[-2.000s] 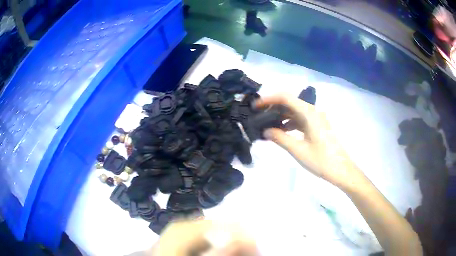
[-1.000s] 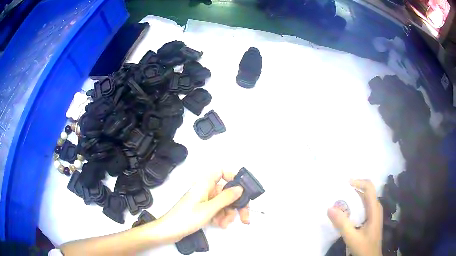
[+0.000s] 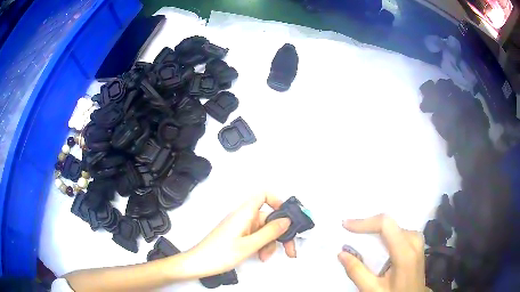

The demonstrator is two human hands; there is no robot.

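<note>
My left hand (image 3: 256, 231) grips a black square buckle half (image 3: 292, 219) between thumb and fingers. A teal spot and a thin pale edge show at the half's right side. My right hand (image 3: 393, 256) is to its right, thumb and index finger apart. A small greyish spot shows on the right thumb tip; I cannot tell if it is a nail or a piece. Something dark shows partly behind the right fingers. A loose heap of black buckle halves (image 3: 154, 131) lies at left. One square half (image 3: 236, 135) lies apart from it.
A joined buckle (image 3: 283, 67) lies at top centre on the white sheet (image 3: 353, 125). Dark parts (image 3: 467, 131) are heaped at right. A blue bin (image 3: 54, 85) stands at left, near a dark flat slab (image 3: 131, 45) and a beaded bracelet (image 3: 81, 182).
The joined buckle, under my right hand two seconds ago, now lies free. My left hand has come into clear view with a half and moved slightly right. My right hand has moved left towards it.
</note>
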